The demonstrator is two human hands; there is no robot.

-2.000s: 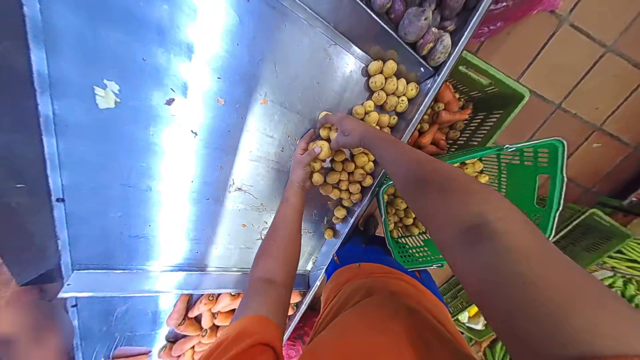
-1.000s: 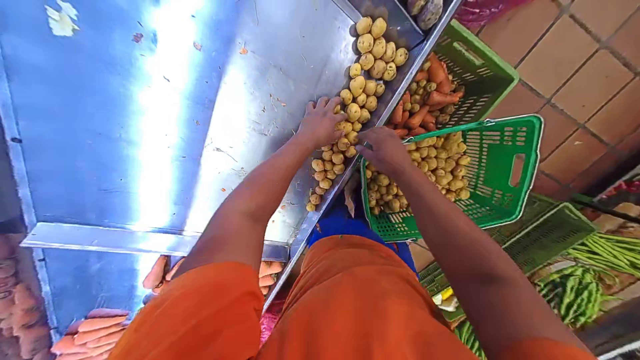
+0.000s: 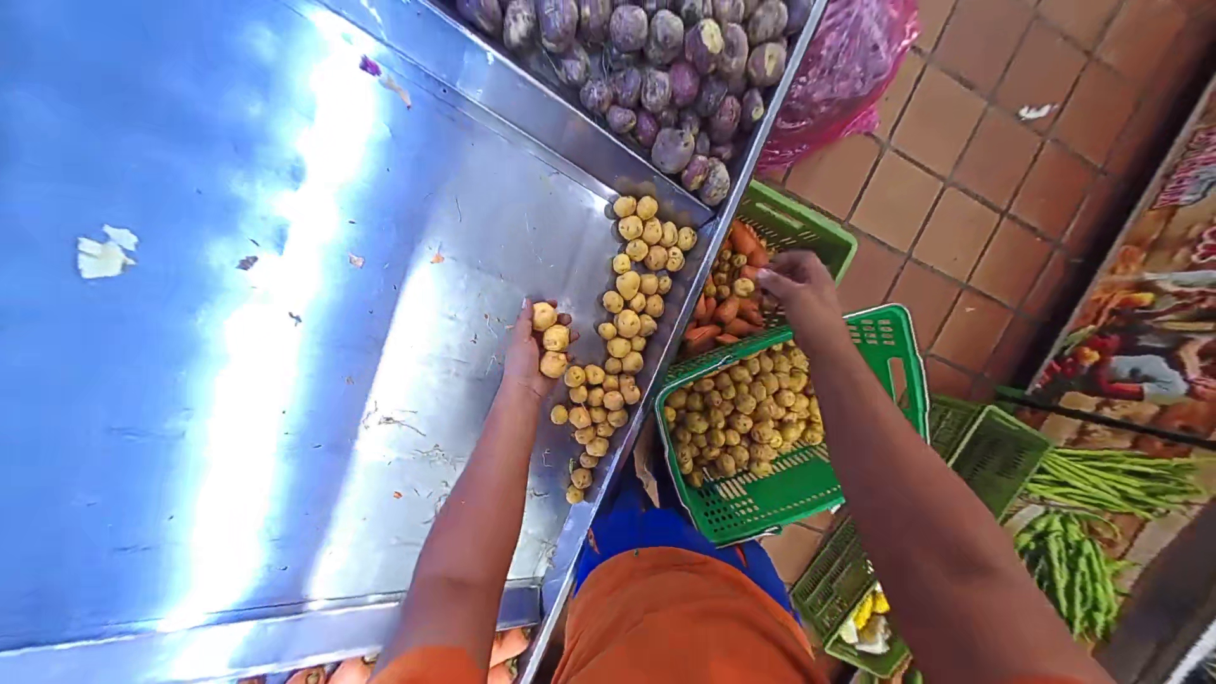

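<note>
Small yellow potatoes lie along the right edge of a metal display bin. In the bin, my left hand is curled round several of them, left of the row. Over a green crate of carrots and small potatoes, my right hand is held with its fingertips at a small potato; whether it grips that potato is not clear. Below that hand, a green plastic basket holds many yellow potatoes.
Purple-skinned root vegetables fill the bin section above, beside a pink plastic bag. More carrots lie past the lower divider. Green crates, long green beans and green pods are at the right, on the tiled floor side.
My right hand has moved from the bin's edge to over the carrot crate. My left hand has left the potato row and now has potatoes in it.
</note>
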